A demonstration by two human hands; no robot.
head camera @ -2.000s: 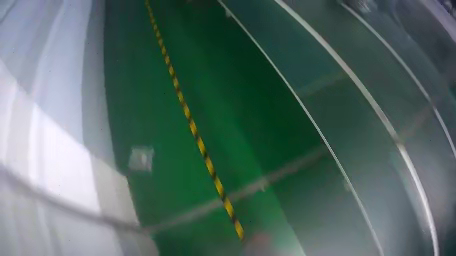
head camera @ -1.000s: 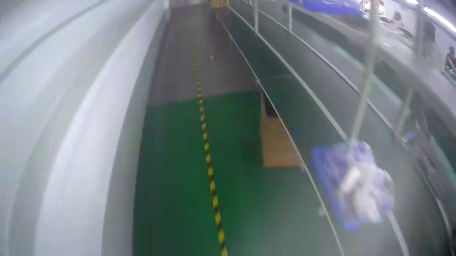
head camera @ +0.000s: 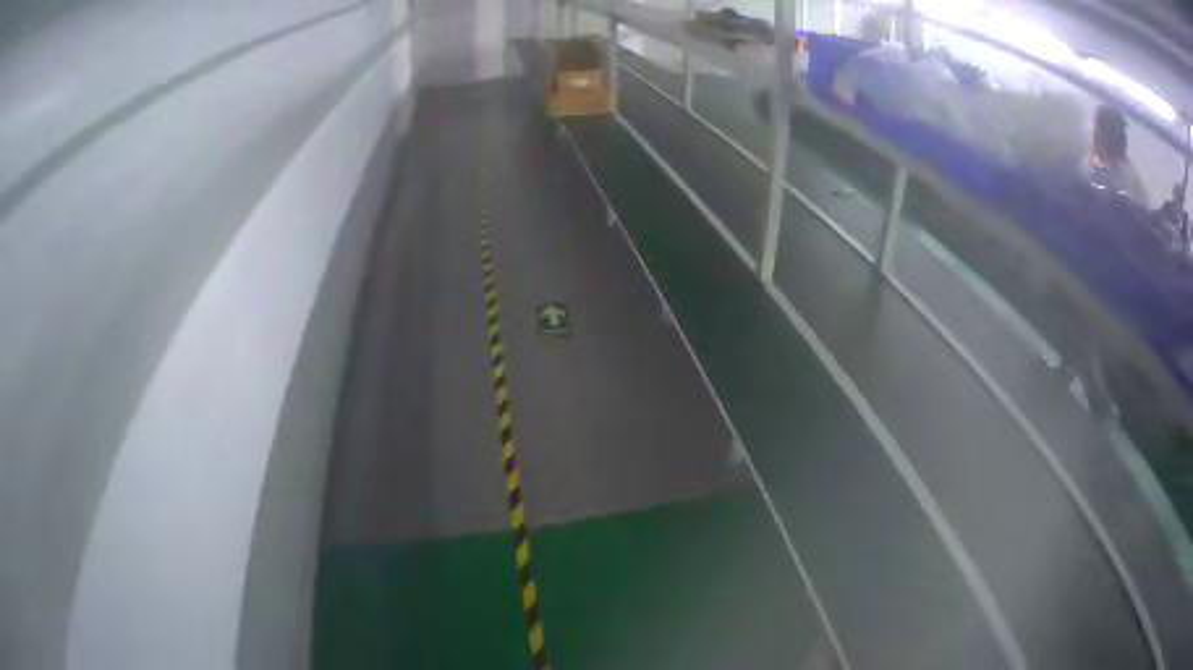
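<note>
Neither of my hands is in the picture. Nearest in front of me is the floor, green (head camera: 628, 589) at the bottom and grey (head camera: 615, 419) beyond it. A yellow-black tape line (head camera: 504, 406) runs along it away from me. A small dark floor sign with a pale arrow (head camera: 555, 319) lies right of the tape. A long dark green bench or conveyor surface with pale edge strips (head camera: 837, 458) runs along the right. The picture is somewhat blurred.
A white wall (head camera: 196, 393) runs along the left. A brown box (head camera: 581, 81) stands at the far end. White upright posts (head camera: 780, 157) rise along the right. A shelf with blue bins (head camera: 994, 170) holding pale bags is at upper right. A person (head camera: 1109, 141) is beyond.
The view has tilted up and moved forward along the aisle. The near wooden-coloured box and the blue bin with white contents have left the view. The arrow sign and far box now show clearly.
</note>
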